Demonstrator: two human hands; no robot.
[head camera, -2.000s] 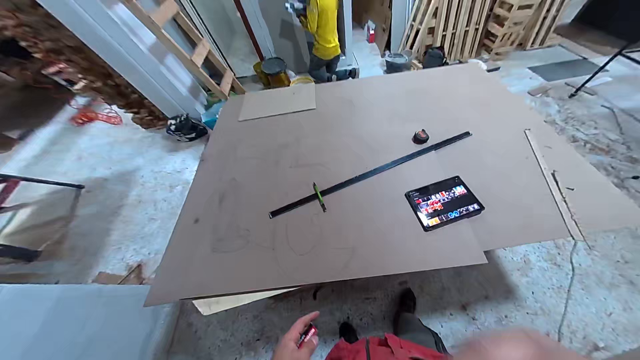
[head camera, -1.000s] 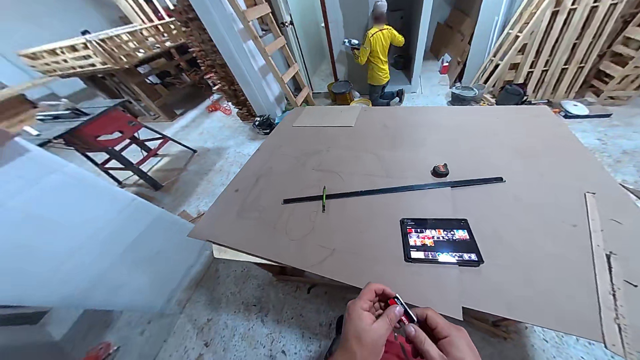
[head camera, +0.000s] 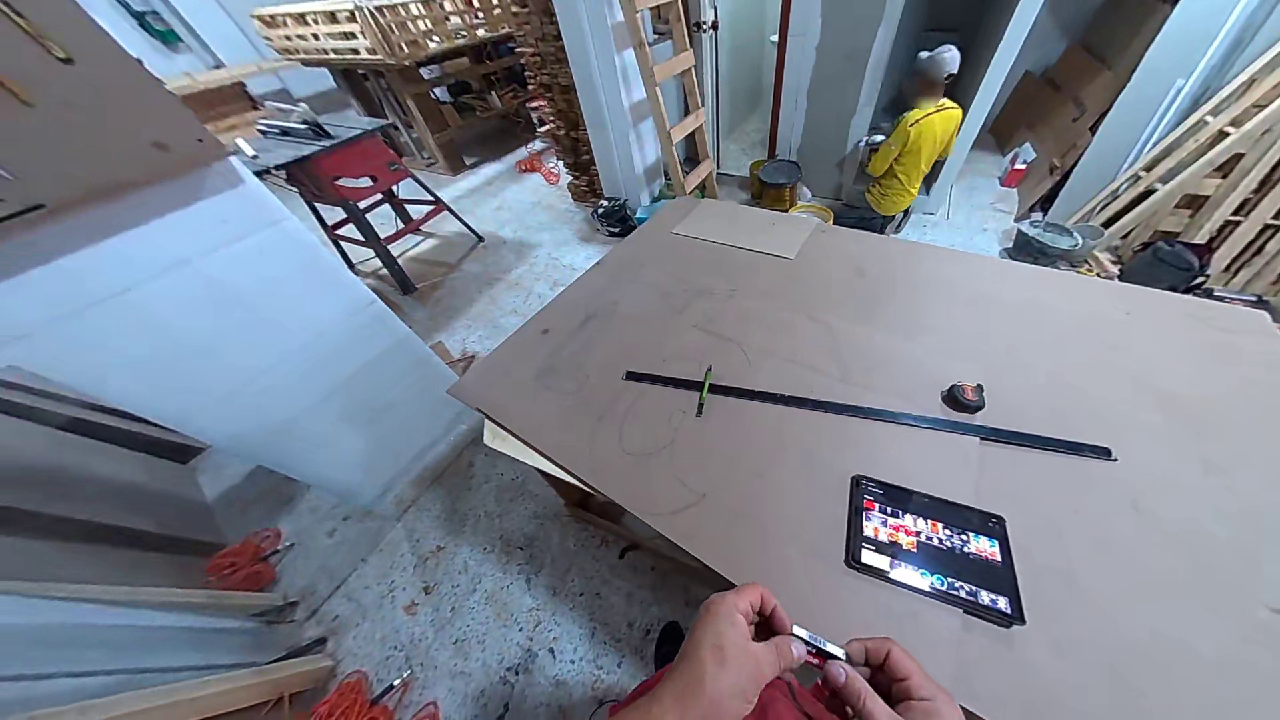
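Observation:
Near the table's front edge, my left hand (head camera: 735, 645) and my right hand (head camera: 885, 680) both grip a small flat item (head camera: 818, 645), red, black and white with a printed code; its exact kind cannot be told. A tablet (head camera: 935, 550) with a lit screen lies on the large brown board (head camera: 600, 320) just beyond my right hand. Farther in, a long black metal bar (head camera: 860, 409) lies across the board, with a green pencil or marker (head camera: 704, 391) crosswise on it near its left end. A black tape measure (head camera: 963, 397) sits beyond the bar's right part.
A person in a yellow shirt (head camera: 915, 150) crouches beyond the board, near buckets (head camera: 779, 184) and a wooden ladder (head camera: 675, 68). A red table saw stand (head camera: 350, 178) is at left. Orange cords (head camera: 243, 560) lie at lower left. Wooden pallets (head camera: 1200, 190) lean at right.
Two seconds ago my left hand alone showed a small red item; both hands have since come together on it. The view has swung left.

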